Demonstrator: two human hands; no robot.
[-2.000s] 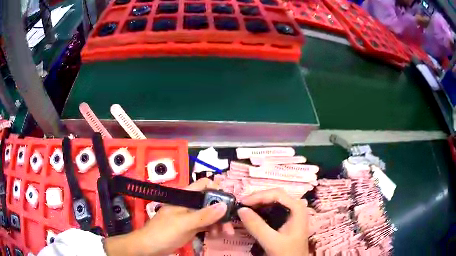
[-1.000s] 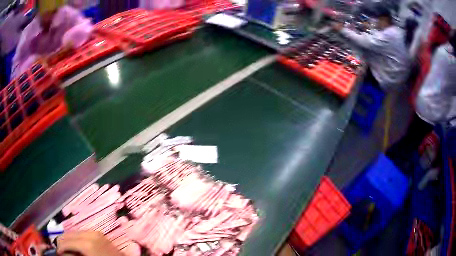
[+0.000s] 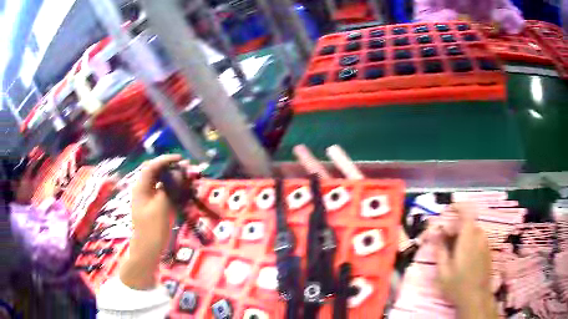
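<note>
My left hand (image 3: 149, 209), left of the tray, is closed on a dark strapped piece (image 3: 177, 187), blurred, apparently a black watch. My right hand (image 3: 470, 265) is over the pink straps (image 3: 423, 283) on the right; its fingers are bunched and blurred, and whether they hold a strap cannot be told. The red tray (image 3: 400, 230) between my hands holds white cases (image 3: 374, 205) in its pockets. Strapped black watches (image 3: 312, 290) lie across it. Two pink straps (image 3: 344, 161) stand at its far edge.
A raised green platform (image 3: 405, 134) holds a red tray stack (image 3: 398, 96) behind. A grey metal post (image 3: 212, 93) slants behind the tray. A blue stick (image 3: 423, 205) lies near the right-hand pile. A person in a pink smock (image 3: 40, 230) is at far left.
My hands, together on a black watch two seconds ago, are now far apart. The view swung right, then back left. My left hand is beyond the tray's left part with the dark piece.
</note>
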